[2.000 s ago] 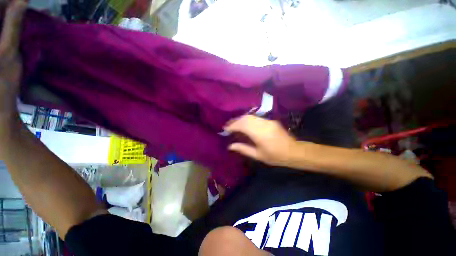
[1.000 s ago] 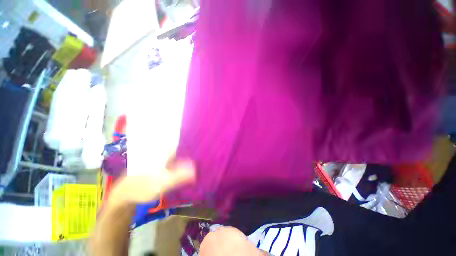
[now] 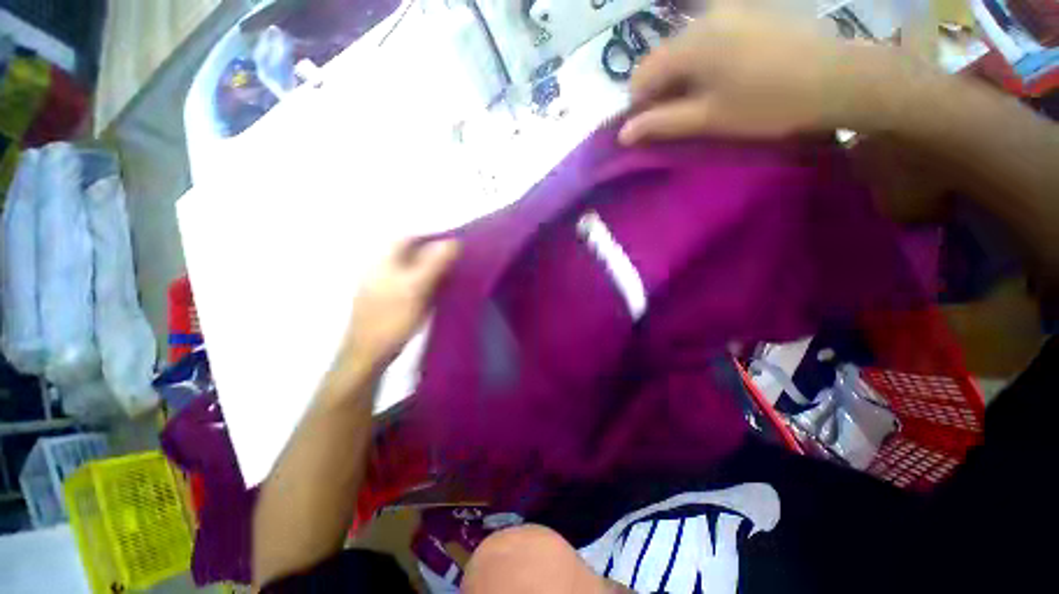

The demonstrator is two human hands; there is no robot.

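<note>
A maroon garment point(image 3: 720, 232) with a white stripe is stretched between my two hands, over my lap and the front edge of the white table. My left hand point(image 3: 401, 296) holds its left edge, with the fingers at the cloth's upper left corner. My right hand point(image 3: 720, 81) pinches its upper edge near the top centre right. The cloth is partly blurred and its lower part hangs in folds over the black shirt.
The white machine table point(image 3: 337, 209) lies beyond the cloth, with black scissor handles point(image 3: 633, 44) at its back. A red basket point(image 3: 929, 406) with silvery bags is right of my lap. A yellow crate point(image 3: 130, 516) is at lower left. More maroon cloth point(image 3: 215, 487) hangs beside it.
The garment was swung from the left across and raised in front of the view; now it is lower, over the table edge. My right hand, hidden one second ago, shows on its upper edge.
</note>
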